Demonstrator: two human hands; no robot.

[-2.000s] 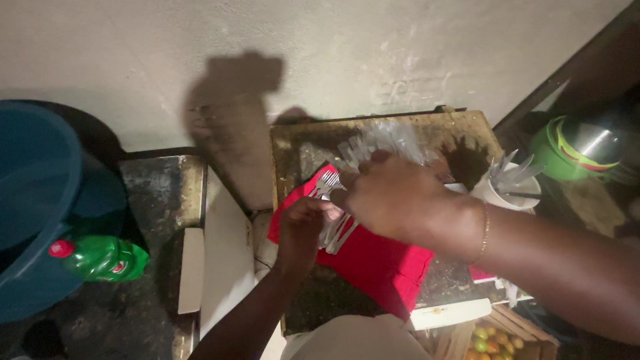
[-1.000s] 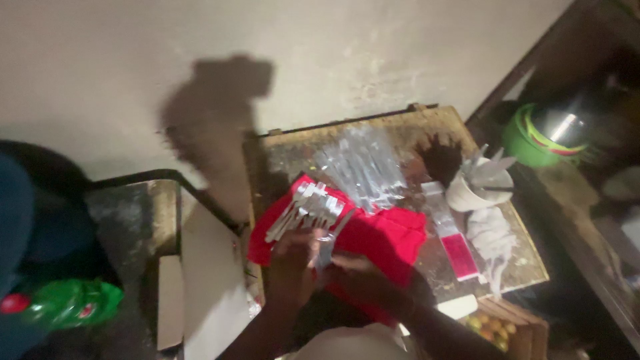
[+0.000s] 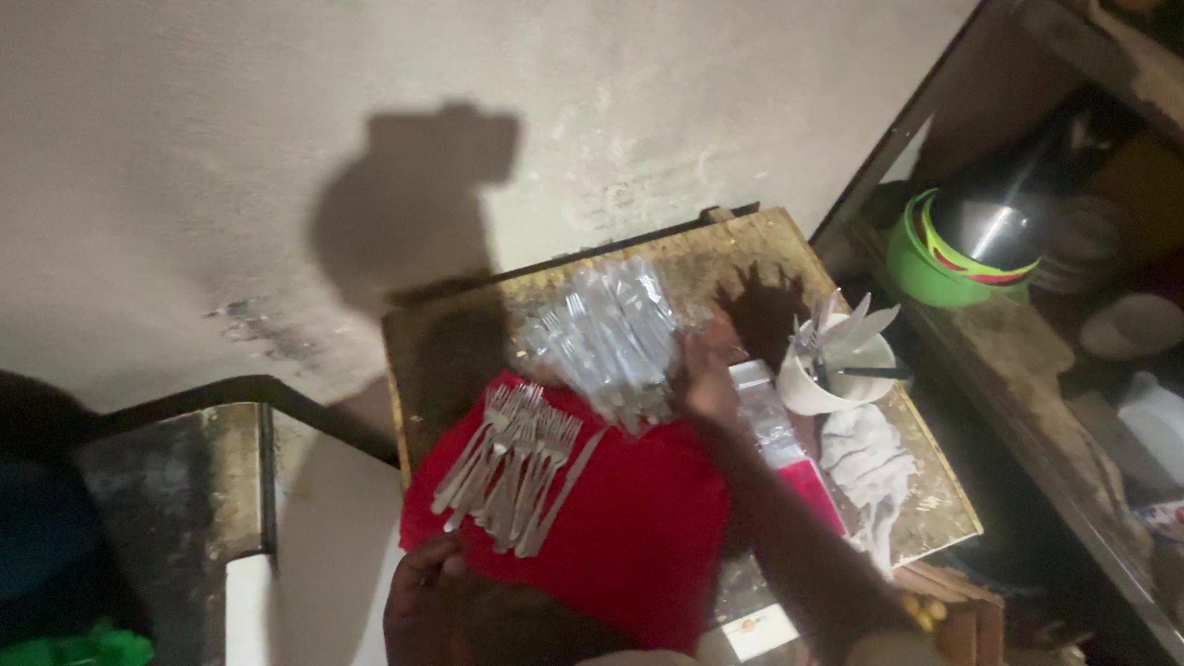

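Observation:
A red cloth (image 3: 638, 518) lies on a worn wooden table, with a row of loose metal forks (image 3: 518, 462) and a table knife (image 3: 569, 490) on it. My left hand (image 3: 430, 578), fingers curled, is at the cloth's lower left edge, below the fork handles; whether it holds anything is unclear. My right hand (image 3: 710, 375) is beside the right edge of a pile of cutlery in clear plastic sleeves (image 3: 606, 338), its fingers blurred. Right of that hand lies a pack of clear plastic sleeves (image 3: 768, 416) with a pink part. A white tub (image 3: 837, 370) holds several knives and forks.
A crumpled white cloth (image 3: 865, 453) lies near the table's right edge (image 3: 939, 499). Green bowls and a metal bowl (image 3: 943, 268) stand on a shelf at right. The wall rises behind the table. A wooden crate (image 3: 971, 615) is below right, a green bottle (image 3: 79, 647) at lower left.
My hands were together over the red cloth a second ago. Now they are apart, the right one up beside the sleeved cutlery, the left one below the forks.

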